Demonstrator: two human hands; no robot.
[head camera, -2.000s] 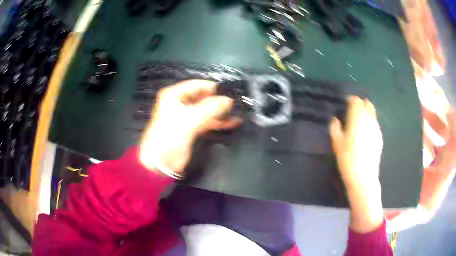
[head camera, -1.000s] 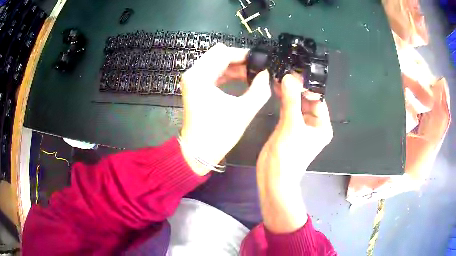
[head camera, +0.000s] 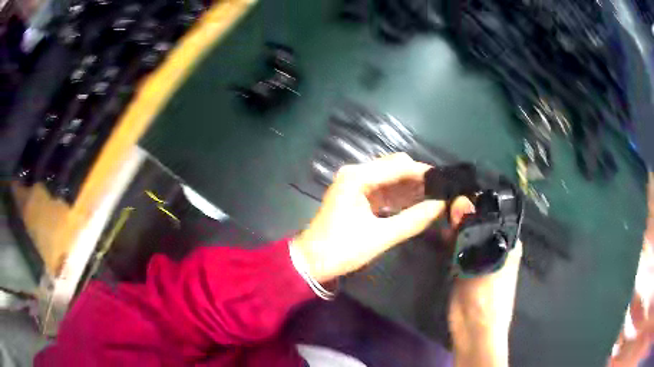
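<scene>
A black joined socket assembly (head camera: 489, 228) is held up above the green table, blurred by motion. My left hand (head camera: 373, 215) pinches its left end, a dark block, between thumb and fingers. My right hand (head camera: 484, 294) holds it from below and behind; most of its fingers are hidden by the assembly, and a fingertip shows between the parts. A round cup shows at the assembly's lower end. Rows of small insert blocks (head camera: 358, 140) lie on the table beyond my left hand, partly covered by it.
Another black assembly (head camera: 272, 79) lies at the upper left. Loose metal contacts (head camera: 538, 147) lie at the right, beside heaped black housings (head camera: 552, 50). Stacked black parts (head camera: 86, 79) lie beyond the wooden edge (head camera: 147, 107). Pinkish plastic (head camera: 634, 322) shows at the right rim.
The view has swung, so the table appears tilted. Both hands still hold the assembly, which has turned so that a round cup now faces the camera.
</scene>
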